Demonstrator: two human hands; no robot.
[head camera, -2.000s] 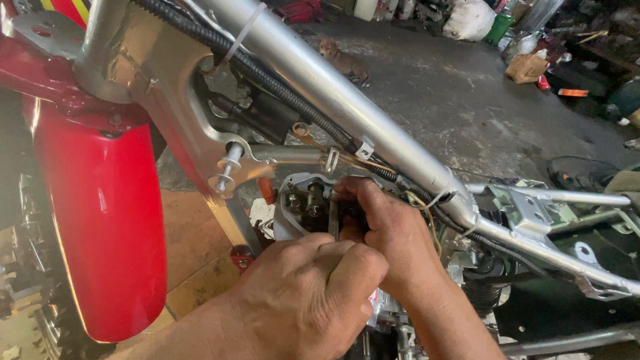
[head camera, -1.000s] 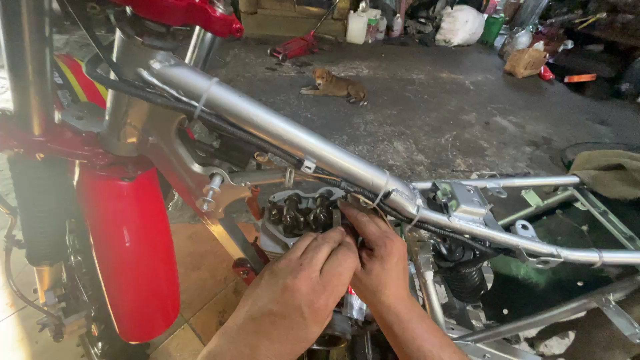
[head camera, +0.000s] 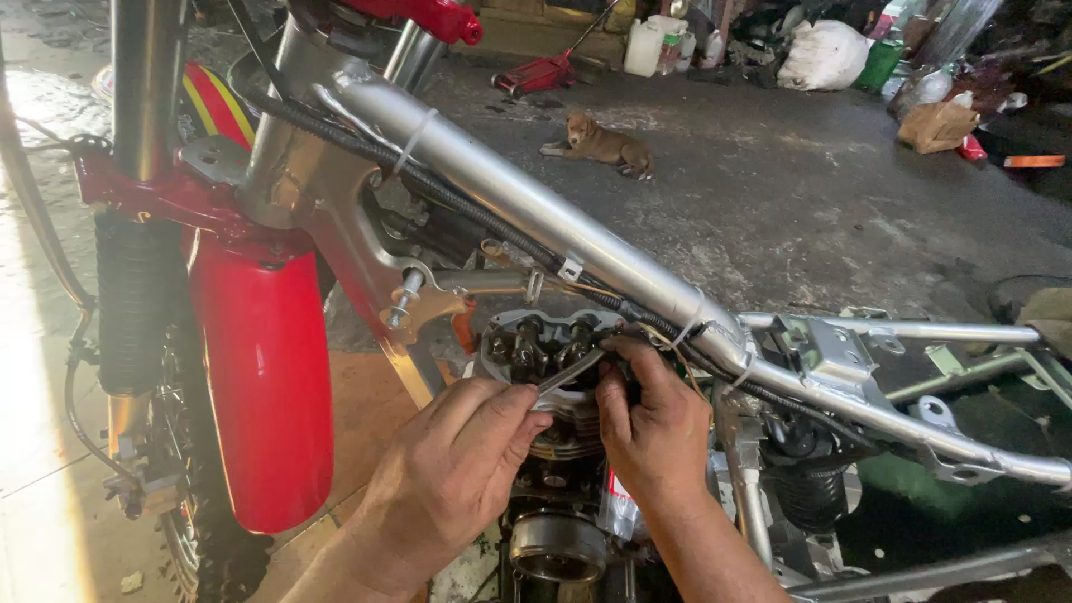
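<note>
Below the silver motorcycle frame tube (head camera: 536, 197) sits an engine's cylinder head (head camera: 548, 322) with its top uncovered and dark valve parts showing. My left hand (head camera: 456, 456) grips a metal wrench (head camera: 573, 371), whose far end reaches over the right side of the open head. At that end, the fingers of my right hand (head camera: 657, 410) touch the head's right edge; what lies under the fingertips is hidden. A round metal engine part (head camera: 558, 544) shows lower down, between my forearms.
A red front fender (head camera: 260, 377) and fork stand at the left. Black corrugated conduit (head camera: 469, 205) runs along the frame tube. Behind lie a brown dog (head camera: 607, 146), a red floor jack (head camera: 536, 75), plastic jugs (head camera: 643, 46) and a white sack (head camera: 825, 54).
My left hand has moved left, away from my right hand, and the wrench between them now shows plainly. My right hand stays at the head's right side.
</note>
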